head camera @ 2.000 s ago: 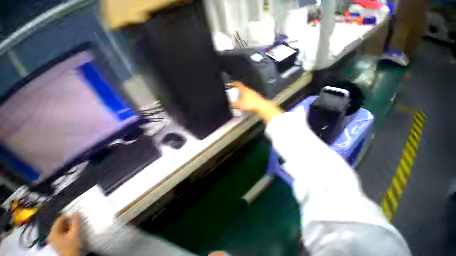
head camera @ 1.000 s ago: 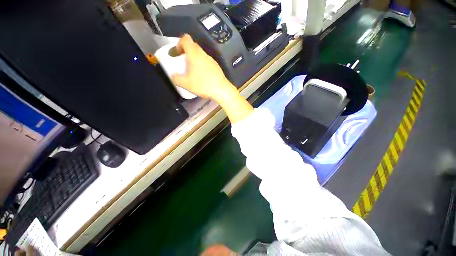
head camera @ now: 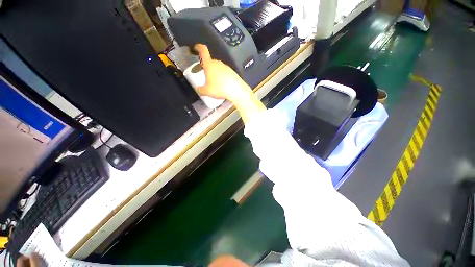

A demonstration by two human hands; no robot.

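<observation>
A white upright roll (head camera: 196, 78) is between the black computer tower and the grey label printer, at the bench edge. My right hand (head camera: 219, 81) is around its upper right side, fingers near the open top; the palm side is hidden. A white printed label strip (head camera: 44, 245) shows at the lower left, over the keyboard corner, and runs along the bottom edge. My left hand (head camera: 31, 261) holds it; only some fingers show, cut off by the frame's bottom edge.
The tower (head camera: 104, 73) stands left of the roll, the printer (head camera: 219, 39) behind it. The mouse (head camera: 121, 156) and keyboard (head camera: 62, 193) are at left. A blue-purple stool (head camera: 359, 135) carries a black device (head camera: 325, 117). A skin-coloured blurred shape is at bottom centre, unclear.
The view has swung right and closer to the tower and printer. In the last second my right hand and the roll moved slightly right and down, towards the bench edge. The left hand stays low.
</observation>
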